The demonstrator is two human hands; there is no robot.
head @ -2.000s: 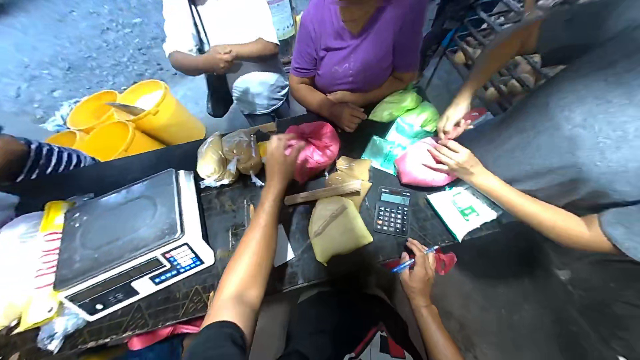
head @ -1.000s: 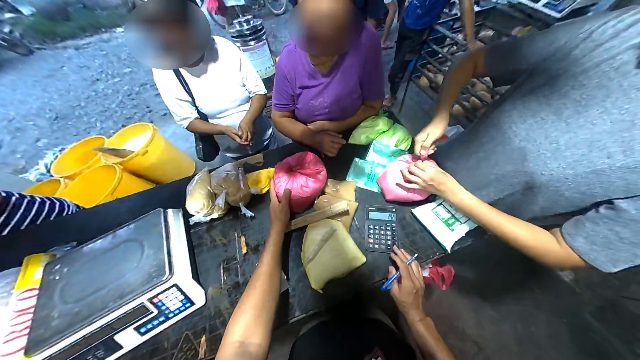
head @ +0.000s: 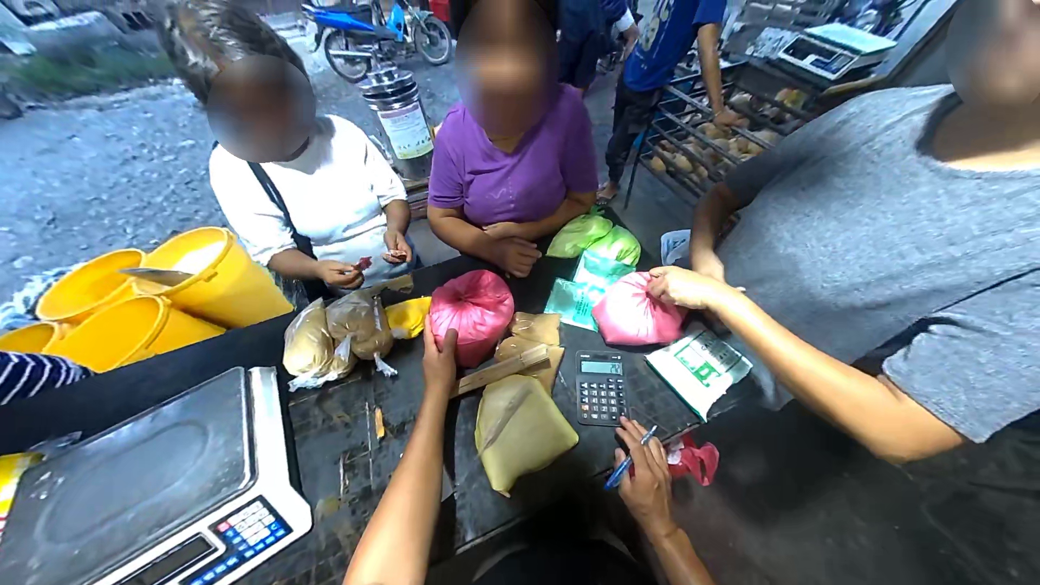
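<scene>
My left hand rests against the near left side of a filled pink plastic bag; whether its fingers grip the bag is unclear. My right hand holds a blue pen just below a black calculator, a fingertip near its lower edge. Between my arms lies a yellowish-green wrapped packet. A wooden stick crosses behind it, beside brown paper packets. Left of the pink bag are a yellow bag and tied clear bags of brown contents.
A digital scale stands at left, yellow buckets beyond. Two people stand across the table; a co-worker at right handles another pink bag. Green bags, a white-green packet and a red plastic bag are nearby.
Two seconds ago my left hand was on top of the pink bag; it is now at its near left side. My right hand stays near the calculator with the pen. The view has tilted up.
</scene>
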